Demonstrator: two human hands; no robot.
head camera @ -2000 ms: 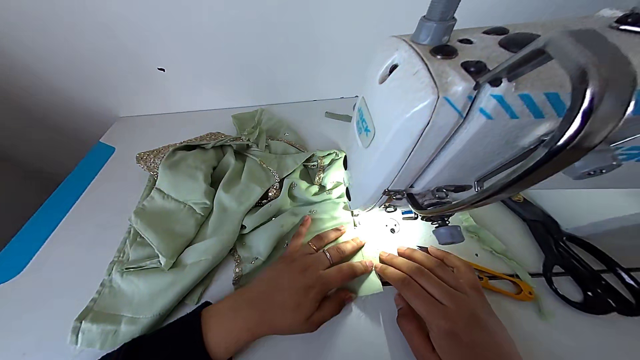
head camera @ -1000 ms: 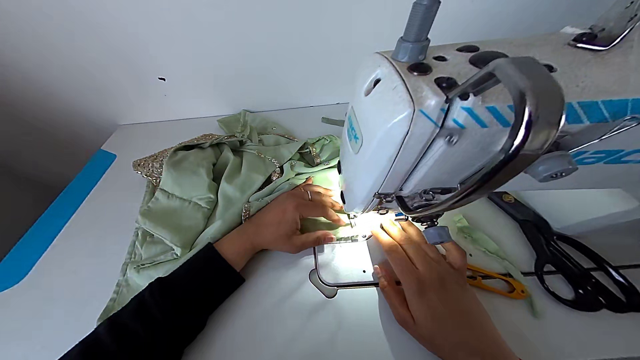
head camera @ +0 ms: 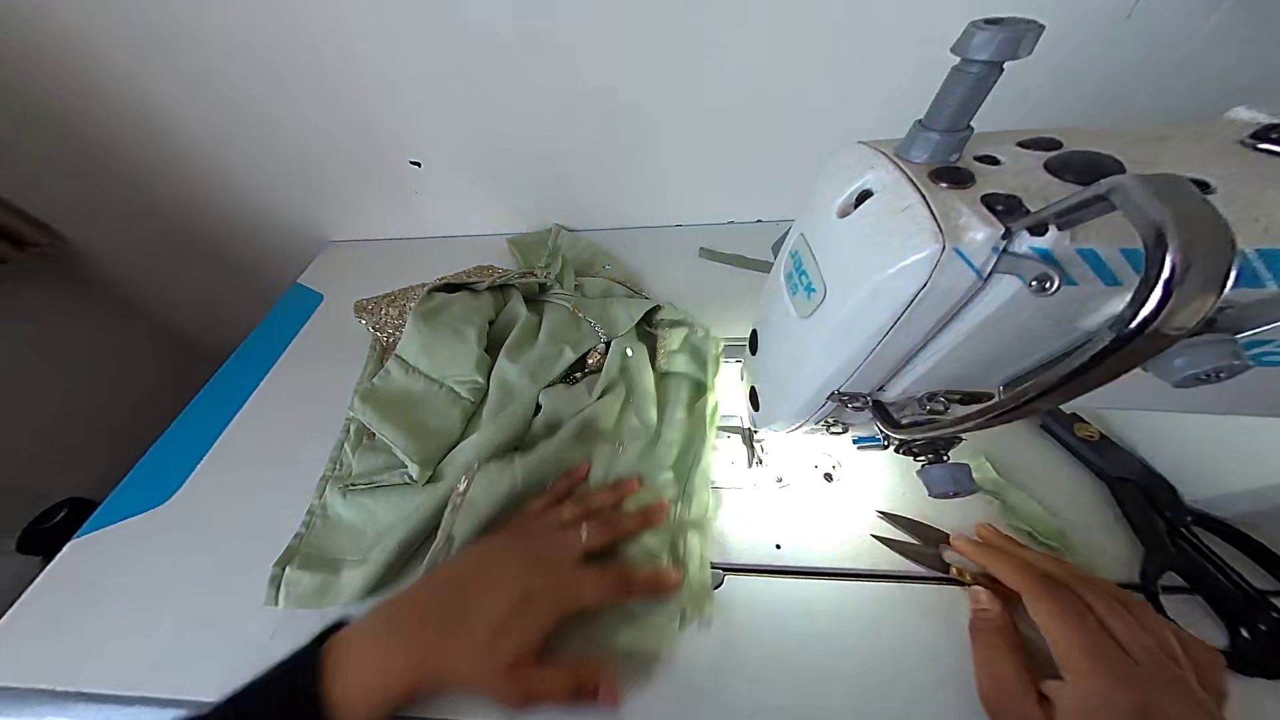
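My left hand (head camera: 540, 590), blurred and with spread fingers, lies on the light green fabric garment (head camera: 430, 400) left of the needle area. Sequined gold trim (head camera: 395, 308) shows at the garment's back left corner. Near the front right, my right hand (head camera: 1080, 620) is closed around small thread snips (head camera: 925, 540), whose two blades point left and stand apart over the machine bed. The lit needle area of the white Jack sewing machine (head camera: 900, 280) is between the hands, with no fabric under the presser foot (head camera: 745, 440).
Large black-handled scissors (head camera: 1170, 530) lie at the right, beside a green fabric scrap (head camera: 1020, 505). A narrow green strip (head camera: 735, 260) rests behind the machine head. The white table has a blue edge band (head camera: 210, 400) at the left.
The garment has come away from the needle area to the left, with my left hand on it. My right hand has moved from beside the needle to the right and taken hold of the snips.
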